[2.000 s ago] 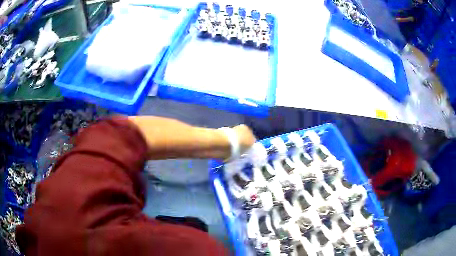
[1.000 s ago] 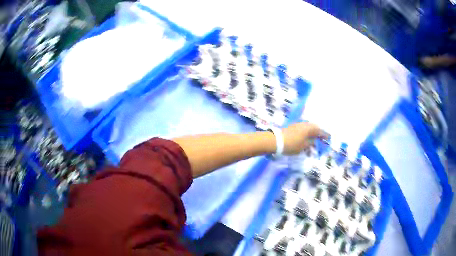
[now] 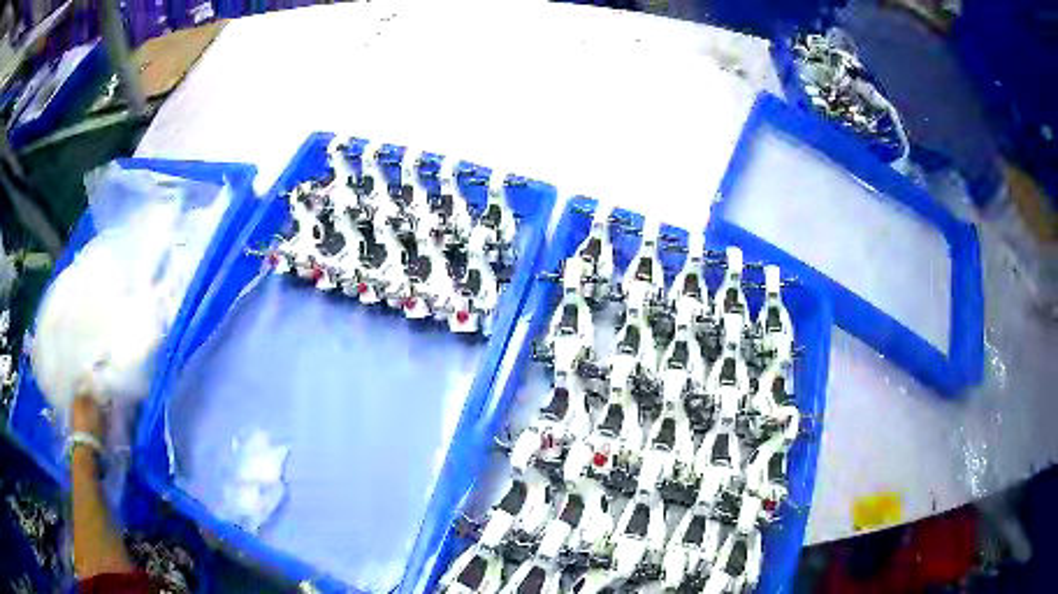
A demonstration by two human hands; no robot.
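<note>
My left hand [image 3: 88, 415], with a white band at the wrist, reaches into the white pile of poly bags [image 3: 99, 308] in the blue tray at the left. Its fingers are blurred against the bags, so its grip cannot be told. My right hand is not in view. Beside it, a blue tray [image 3: 447, 447] holds rows of white model scooters [image 3: 406, 250] at its far end over a pale liner. One crumpled clear bag [image 3: 258, 478] lies near its front left. To the right, another blue tray [image 3: 818, 371] is full of unbagged scooters [image 3: 667, 429] in rows.
A blue tray [image 3: 965, 290] with a pale flat bottom lies at the right of the white curved table [image 3: 487, 81]. A yellow label [image 3: 877, 511] is near the table's front edge. Jumbled parts [image 3: 838, 87] sit at the back right. Crates with scooter parts show below left.
The full scooter tray now lies on the table beside the partly filled one. My left hand has let go of its far edge and moved left to the bag pile. The view has shifted.
</note>
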